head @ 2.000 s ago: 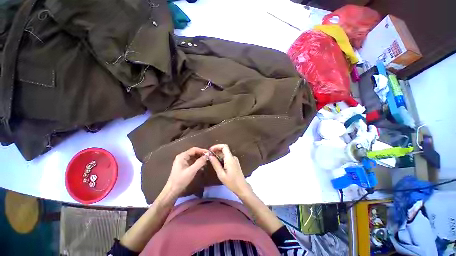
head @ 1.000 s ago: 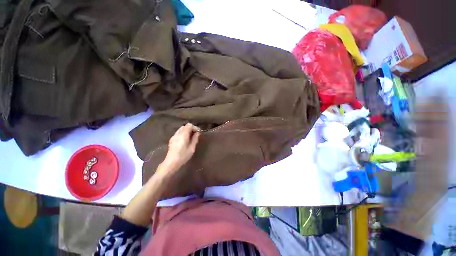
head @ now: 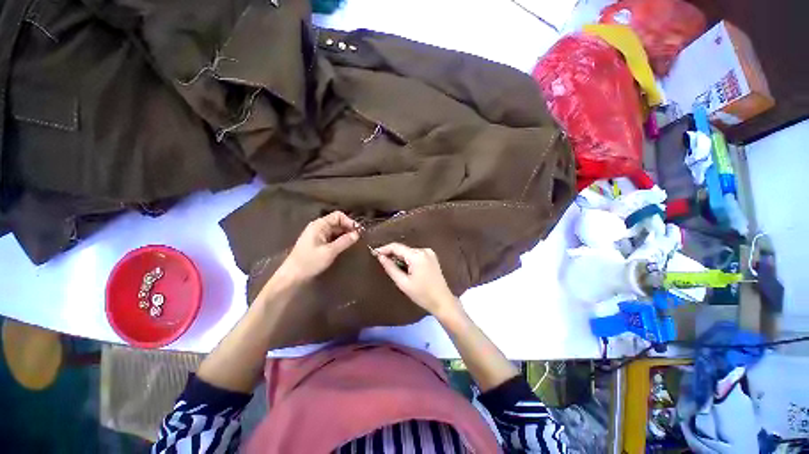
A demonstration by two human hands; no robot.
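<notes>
A dark brown coat [head: 443,177] lies on the white table in front of me, with a pale basted line along its edge. My left hand [head: 326,243] pinches at the coat's basted edge, thumb and finger together. My right hand [head: 413,273] is just to the right and lower, its fingertips pinched on something very small near the cloth; a needle or thread cannot be made out clearly. Three pale cuff buttons [head: 341,45] show on the sleeve at the back. A red bowl [head: 189,297] with several loose buttons [head: 156,300] stands at the left.
A larger brown coat pile [head: 115,115] covers the left back. Red plastic bags [head: 593,106], a cardboard box [head: 720,75], white thread cones [head: 594,270], a yellow-green tool [head: 705,279] and a blue object [head: 632,323] crowd the right side.
My right hand, out of the clear view a second ago, is back over the coat beside my left hand. My left hand stays at the basted edge. The view has shifted slightly.
</notes>
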